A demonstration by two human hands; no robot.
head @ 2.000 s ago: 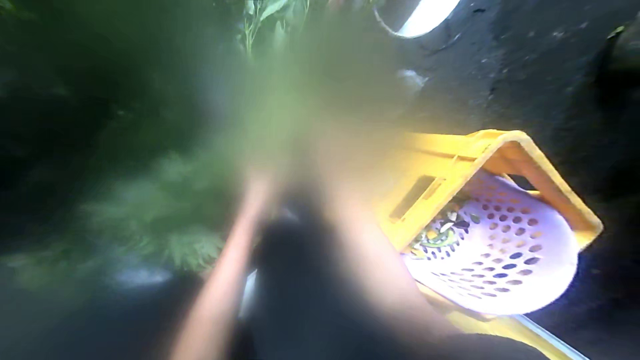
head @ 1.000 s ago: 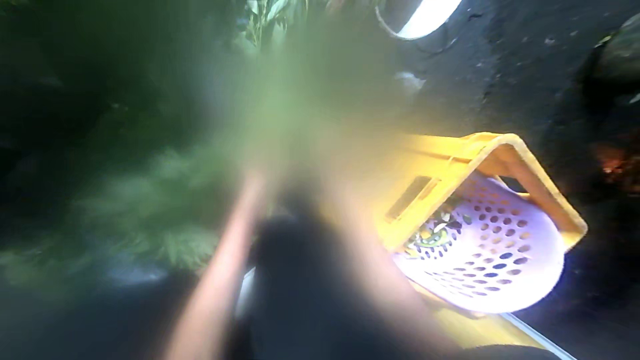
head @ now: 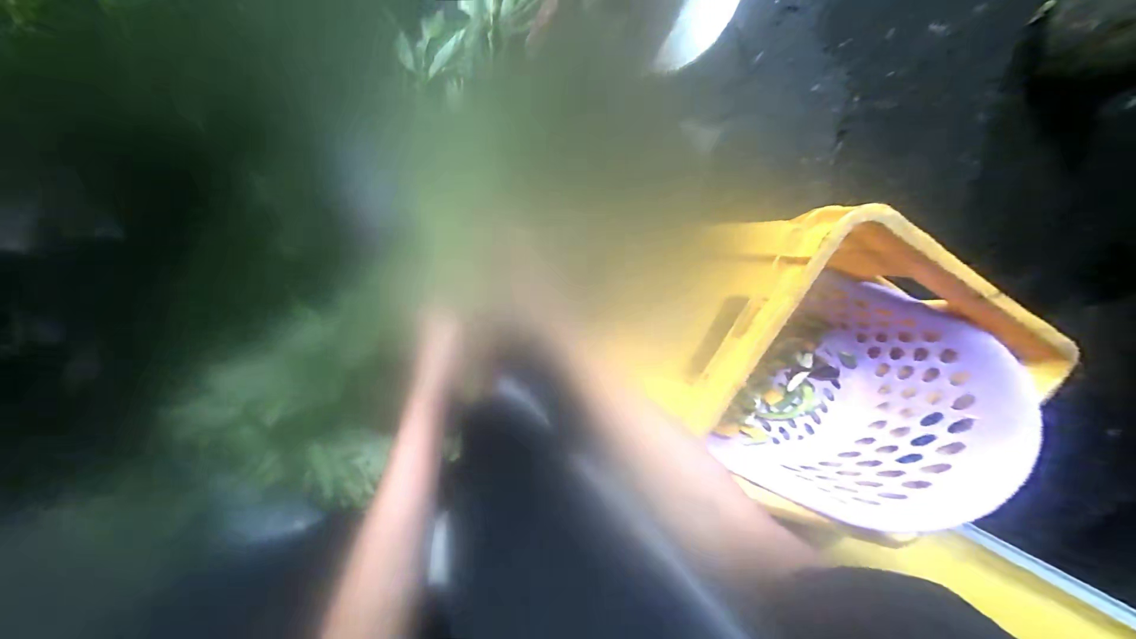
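A large blur covers the middle of the head view and hides most of both hands. My left hand [head: 441,333] is only a smeared patch at the end of the left forearm, beside leafy green plants [head: 266,426]. My right hand [head: 532,293] lies in the same haze, to the left of a yellow plastic crate [head: 874,222]. What either hand holds cannot be made out. Inside the crate, which lies tilted with its opening toward me, is a light purple perforated plastic basket [head: 976,408] with small green, white and orange bits [head: 794,390] in it.
Long-leaved green stems [head: 461,40] show at the top. Right of them is part of a white rounded object [head: 697,35]. Dark ground [head: 905,115] lies beyond the crate, and a yellow surface with a pale metal edge [head: 1047,568] is at the lower right.
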